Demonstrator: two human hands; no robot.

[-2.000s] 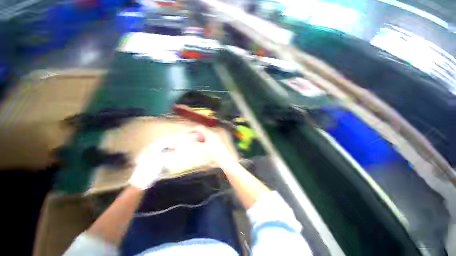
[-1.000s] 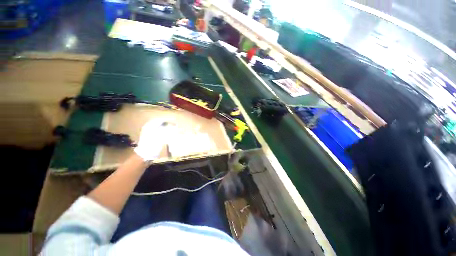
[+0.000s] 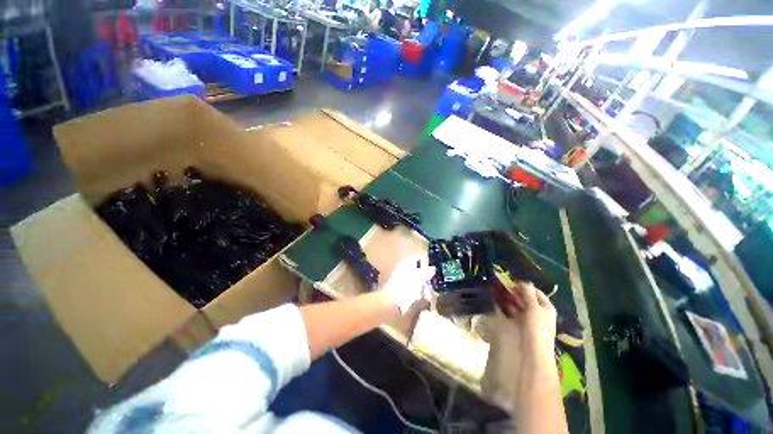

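Note:
A black power strip housing (image 3: 464, 297) lies on the tan work board (image 3: 386, 246), with a small green circuit board (image 3: 453, 269) and thin wires at its open part. My left hand (image 3: 410, 284), in a white glove, is at the housing's left side with its fingers against it. My right hand (image 3: 532, 312), bare, is at the right beside the dark red parts tray (image 3: 506, 297); its fingertips are blurred and what they hold is unclear. A pale pad (image 3: 449, 343) lies in front of the housing. The lime-green soldering gun (image 3: 572, 375) is partly hidden behind my right forearm.
Two black bundled power cords (image 3: 383, 208) (image 3: 354, 258) lie at the board's left and far side. A large open carton (image 3: 127, 144) full of black cords stands left. The dark green conveyor (image 3: 623, 339) runs along the right. Blue crates (image 3: 246, 72) stand behind.
The view has swung left, bringing the carton and crates in. My right hand, out of view a second ago, is back over the bench. The housing and circuit board now show clearly.

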